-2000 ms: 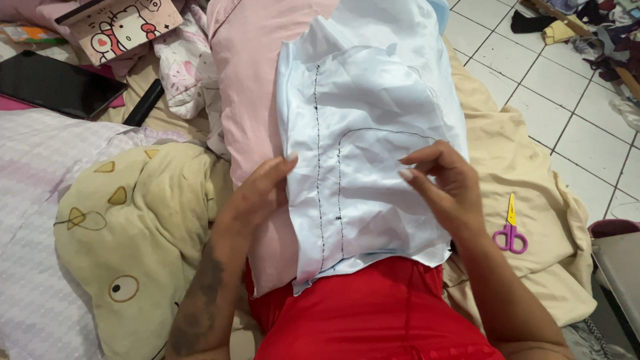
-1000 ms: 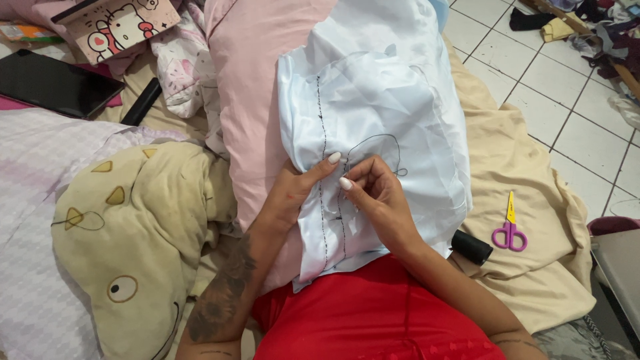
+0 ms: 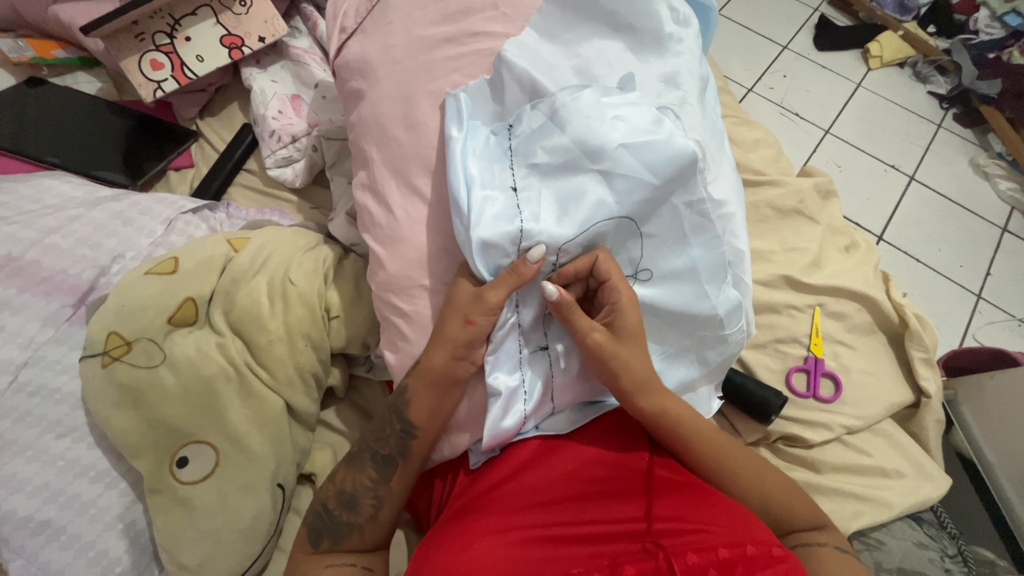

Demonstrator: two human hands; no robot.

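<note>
Light blue satin fabric (image 3: 680, 224) lies over a pink pillow (image 3: 400, 160) on my lap, with two lines of black stitching. My left hand (image 3: 480, 312) grips the fabric's left part, thumb on top beside the stitched line. Just right of that thumb, my right hand (image 3: 596, 320) has thumb and index finger pinched at the second line; a needle there is too small to make out. Black thread (image 3: 640, 240) loops over the satin above my right hand. A spool of black thread (image 3: 754, 397) and purple-handled scissors (image 3: 814, 372) rest at the right.
A beige plush-like cushion (image 3: 200, 384) with a stitched eye lies at the left. Behind it are a black phone (image 3: 96, 132), a black cylindrical object (image 3: 226, 162) and a cartoon-printed case (image 3: 196, 44). Beige cloth (image 3: 848, 448) borders the tiled floor (image 3: 904, 152), where scraps of fabric (image 3: 952, 64) lie.
Both hands have come together on the satin, from apart two seconds ago. The right hand has moved left, and the thread beside it now forms a loop. The black spool has come into sight.
</note>
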